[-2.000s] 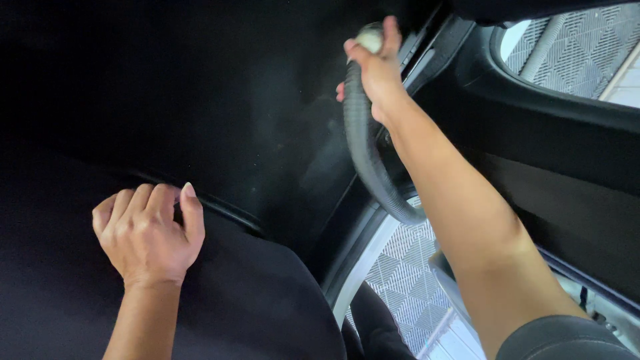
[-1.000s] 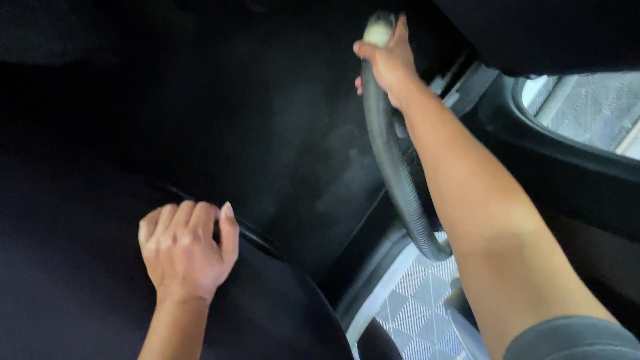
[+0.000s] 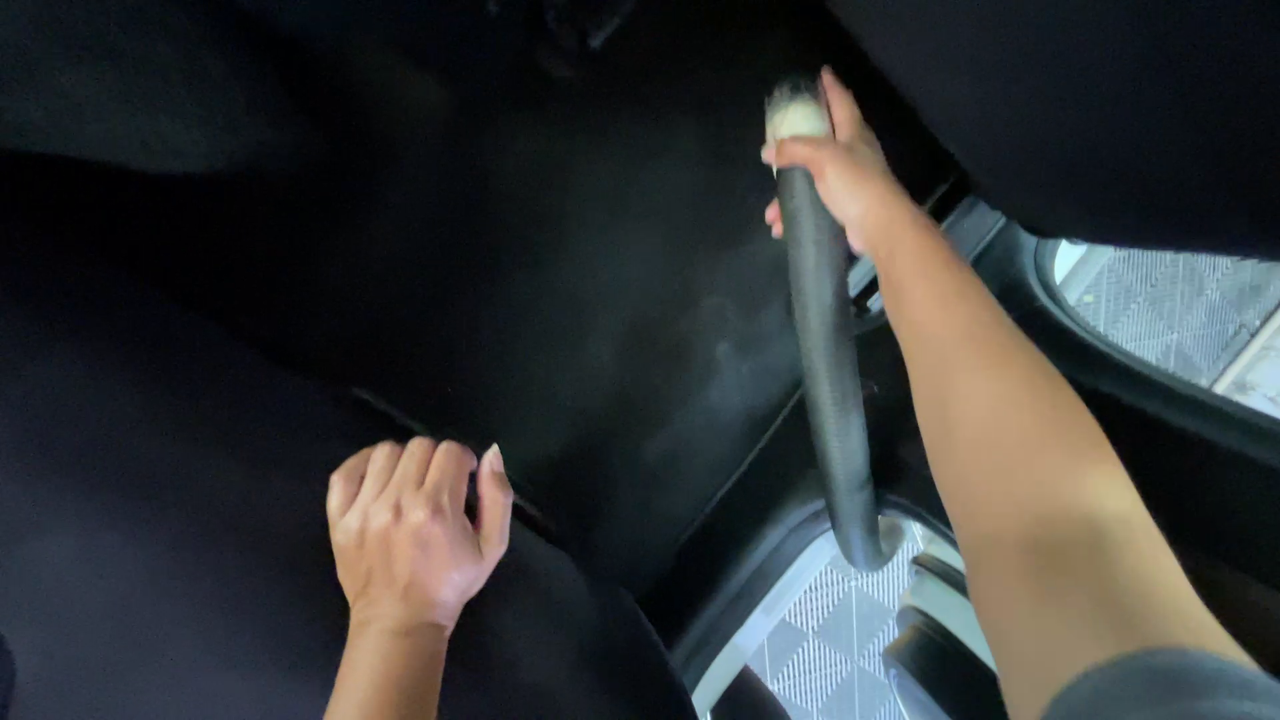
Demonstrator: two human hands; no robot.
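My right hand [image 3: 835,165], at the upper right, grips the pale end fitting [image 3: 799,118] of a ribbed grey vacuum hose [image 3: 825,340]. Its clear tip faces the dark carpeted floor of a car interior [image 3: 620,280]. From the hand the hose hangs down in view and bends near the door opening. My left hand [image 3: 415,530] rests with curled fingers on the edge of a dark seat [image 3: 250,520] at the lower left. Nothing shows in it; its palm and fingertips are hidden.
A door sill [image 3: 760,620] borders the opening at the lower right, with patterned grey floor tiles [image 3: 830,640] beyond. A second opening at the right edge shows more tiles [image 3: 1170,300]. Another dark seat or panel [image 3: 1080,110] covers the upper right. Light dusty smudges mark the carpet.
The view has shifted, so both hands sit differently in it. My right hand still holds the hose end over the carpet, and the hose hangs straighter. My left hand stays on the seat edge.
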